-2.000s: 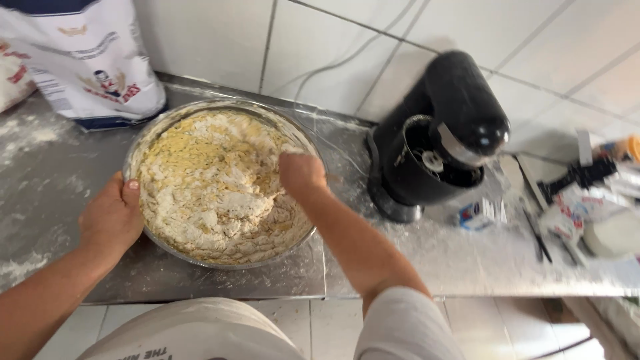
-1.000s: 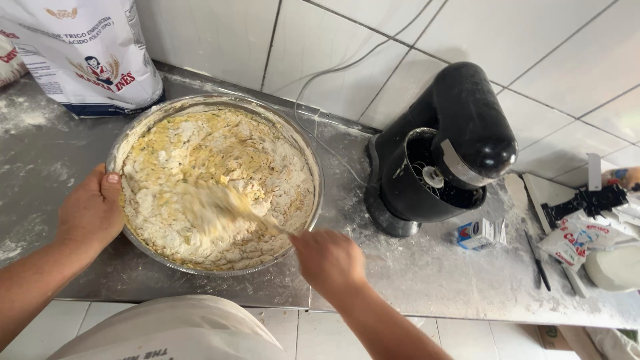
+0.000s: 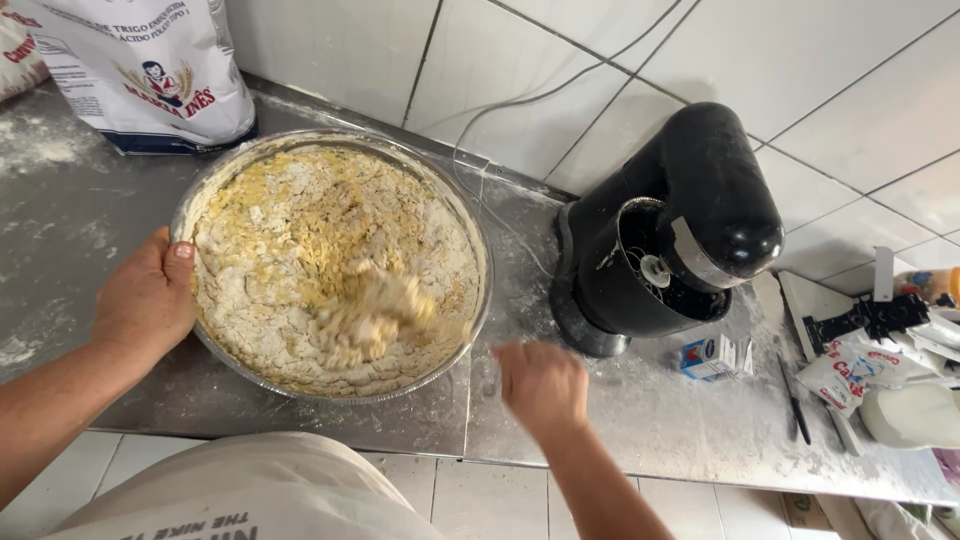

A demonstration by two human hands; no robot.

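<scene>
A wide metal bowl (image 3: 484,300) holds a crumbly yellow mixture (image 3: 300,225) with dry white flour over and around it. My left hand (image 3: 150,296) grips the bowl's left rim, thumb on top. Just beyond the right rim, my right hand (image 3: 544,386) is closed, blurred by motion, around the handle of a stirring utensil. The utensil's head (image 3: 390,304) is in the mixture, coated with dough and blurred, so its exact kind cannot be told.
A bag of wheat flour (image 3: 157,82) stands behind the bowl at left. Right of the bowl are a black stand mixer (image 3: 675,225) with its cord and a small carton (image 3: 709,356). Farther right lie a knife (image 3: 795,401), a plastic packet (image 3: 847,375) and a black-and-white kitchen device (image 3: 862,319).
My right hand was over the bowl two seconds ago and is now outside its right rim. The dough-covered utensil head has moved toward the right in the bowl. My left hand stays on the rim.
</scene>
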